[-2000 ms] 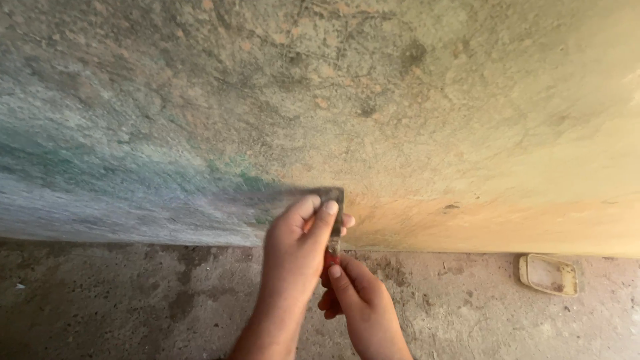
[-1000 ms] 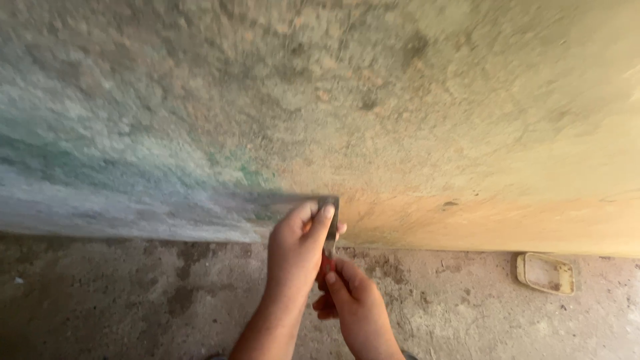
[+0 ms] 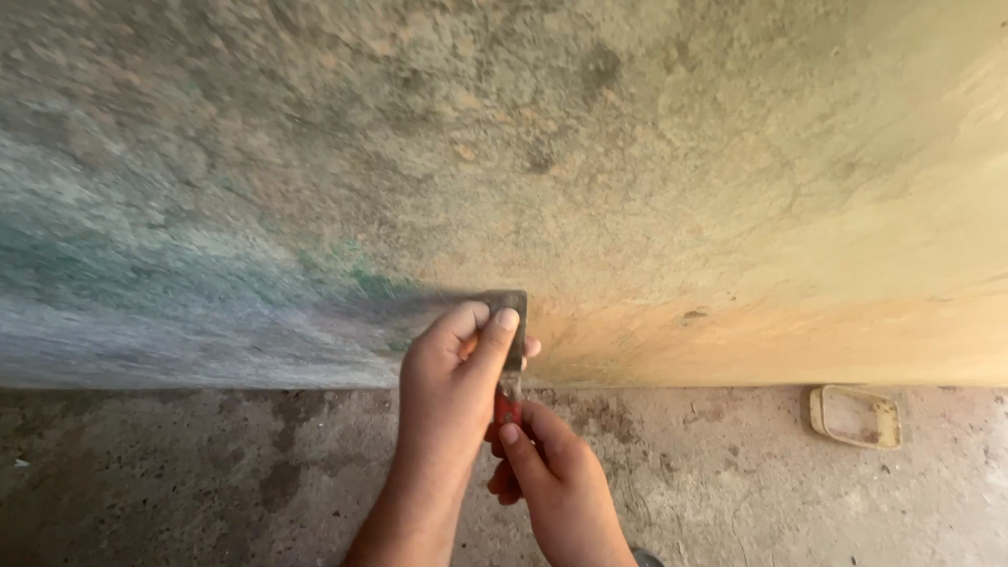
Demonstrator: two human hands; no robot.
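Observation:
A scraper with a dark flat metal blade point(image 3: 516, 331) and a red handle stands upright in front of the wall, low down near the floor. My left hand point(image 3: 461, 354) grips its blade, the thumb flat on the face. Just below, my right hand point(image 3: 551, 472) is closed around the red handle. The wall point(image 3: 551, 157) is patchy grey and worn, with green and bluish paint to the left and yellow-orange paint to the right. Whether the blade's edge touches the wall cannot be told.
A rectangular yellowish plastic tub point(image 3: 819, 421) with stained insides lies on the rough concrete floor point(image 3: 748, 504), close to the wall's foot at the right. A small white scrap is on the floor at far left. Part of a dark rounded thing shows at the bottom edge.

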